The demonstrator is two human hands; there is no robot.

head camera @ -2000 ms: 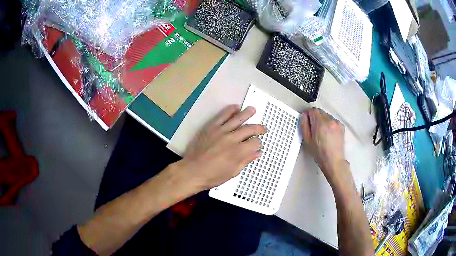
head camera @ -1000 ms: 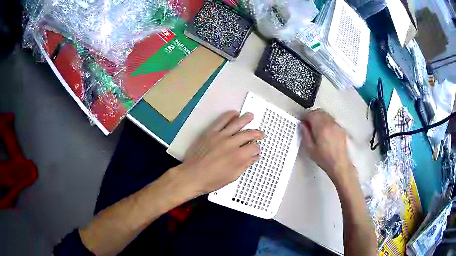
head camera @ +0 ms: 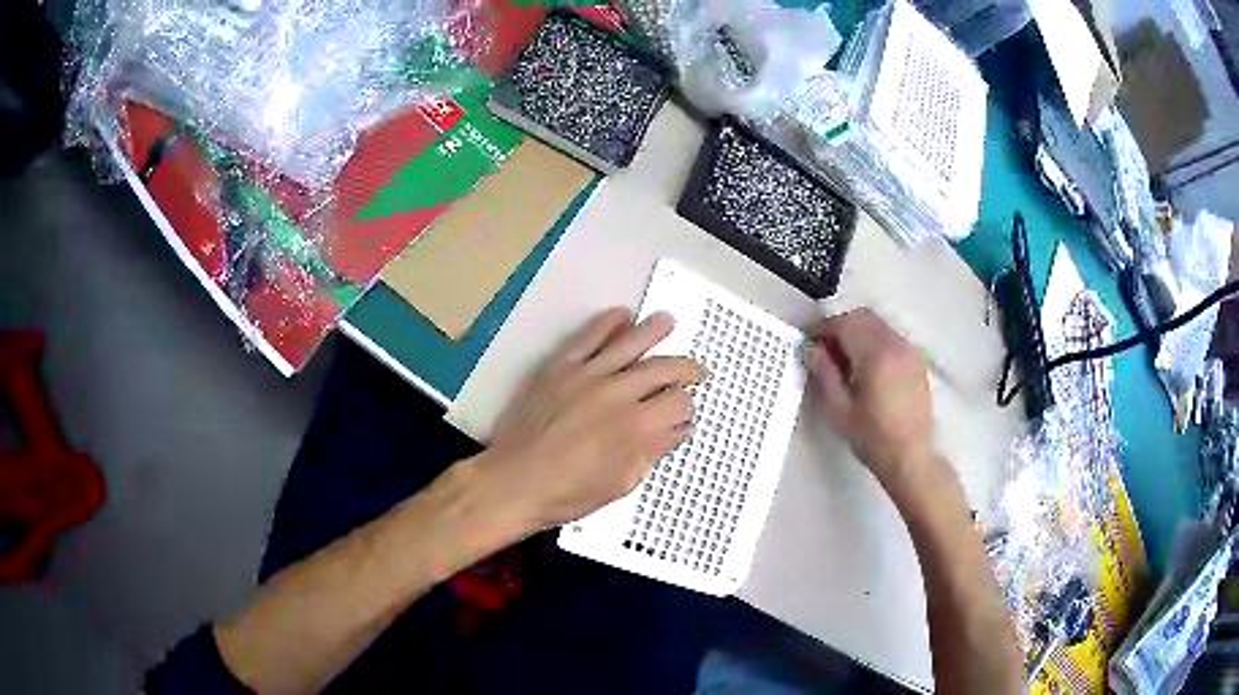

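A white perforated panel (head camera: 720, 448) with rounded corners lies tilted on the beige work board (head camera: 842, 543). Its lower corner reaches past the board's near edge. A few holes near its lower left corner look darker than the rest. My left hand (head camera: 591, 414) lies over the panel's left side with its fingertips on the holes. My right hand (head camera: 870, 387) is at the panel's upper right corner, thumb and forefinger close together. A tiny part may be between those fingertips; I cannot tell.
Two black trays of small silver parts (head camera: 768, 204) (head camera: 584, 88) stand behind the panel. A panel stack (head camera: 931, 109) is at the back right. Brown cardboard (head camera: 489, 238) and heaped clear plastic (head camera: 272, 82) lie left. A corded black tool (head camera: 1026, 319) lies right.
The panel, trays and board have shifted slightly left in view. My right hand has moved slightly at the panel's upper right corner. My left hand keeps its place on the panel.
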